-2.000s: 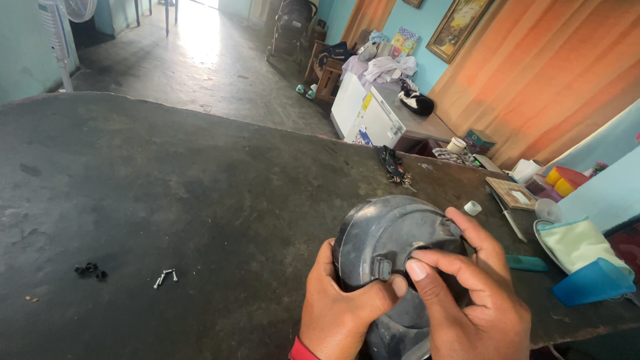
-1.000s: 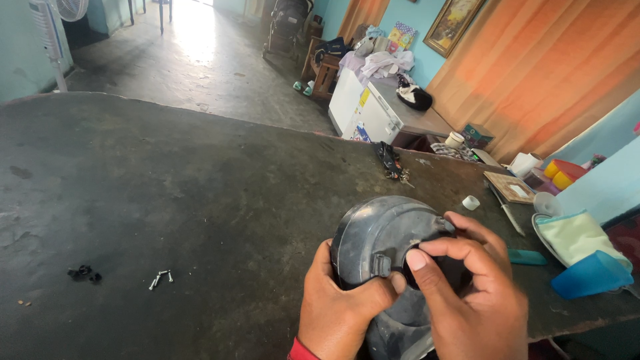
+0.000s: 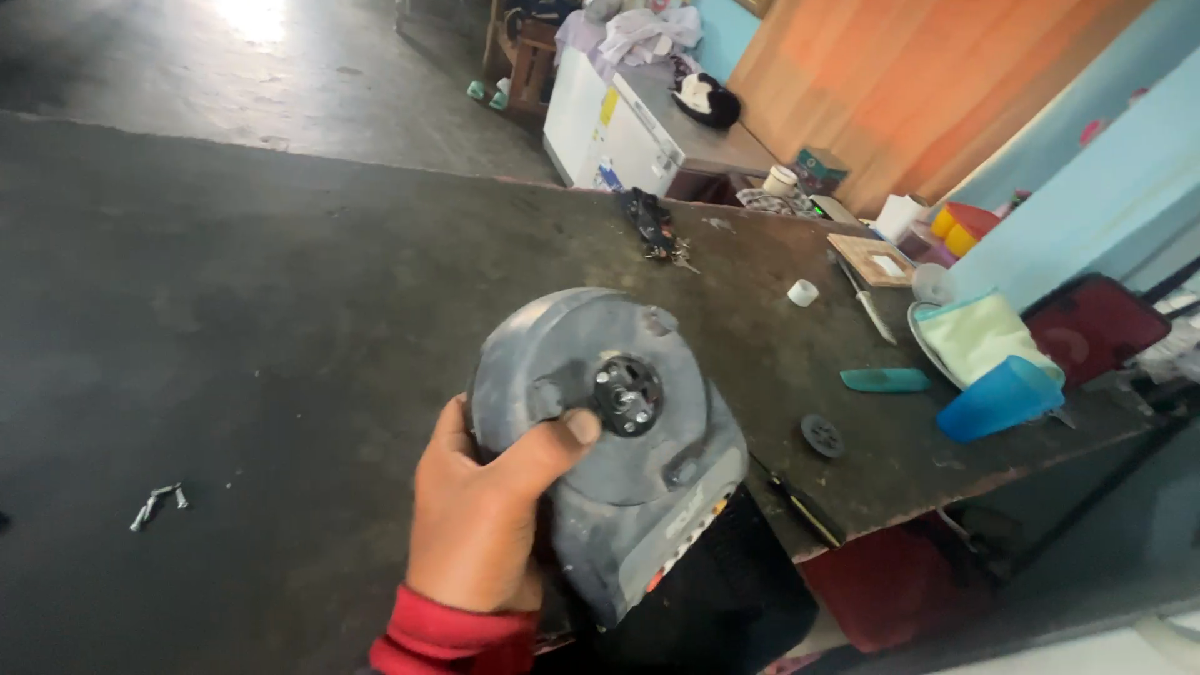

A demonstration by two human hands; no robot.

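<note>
My left hand, in a red cuff, grips the left side of a dusty grey plastic housing. Its thumb lies beside a black round hub with screws or pins at the housing's centre. Part of the housing's lower end shows a row of small coloured spots. My right hand is out of the frame. To the right of the housing, a small dark slotted disc lies on the dark table, and a screwdriver with a black and yellow handle lies near the edge.
Several screws lie at the left. Keys, a white roll, a knife, a teal case, a blue cup and a plate with a folded cloth stand or lie along the back and right.
My right hand has left the housing and gone out of view, and the black hub now shows uncovered. The view has shifted down and to the right.
</note>
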